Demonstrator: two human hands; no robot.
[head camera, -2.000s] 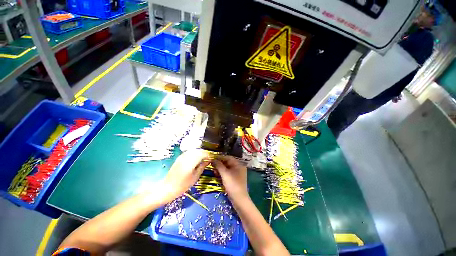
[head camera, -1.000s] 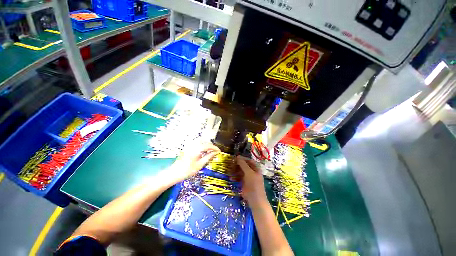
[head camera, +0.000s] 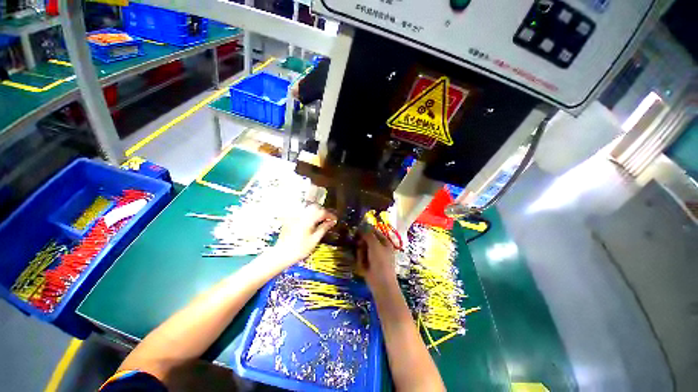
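Observation:
My left hand (head camera: 303, 232) is at the left front of the dark crimping die (head camera: 348, 200), fingertips close together; what it holds is too small to tell. My right hand (head camera: 375, 256) is at the die's right front, fingers bent, its grip hidden. Short yellow wires (head camera: 327, 260) lie between my hands and at the back of the blue parts tray (head camera: 249, 360). Small silvery terminals (head camera: 337, 356) are scattered in the tray. White wires (head camera: 256, 210) lie fanned left of the die. Yellow leads with silvery ends (head camera: 435, 268) are piled on the right.
The press (head camera: 367, 99) stands over the bench (head camera: 145, 291). Red-handled scissors (head camera: 391, 232) lie right of the die. A red block (head camera: 435, 208) is behind the right pile. A divided blue bin (head camera: 80, 325) with red and yellow wires is at the left.
The person seen behind the press at the right is out of view. My hands have moved apart from their close position over the yellow wires, and both are now beside the die. The camera view has shifted.

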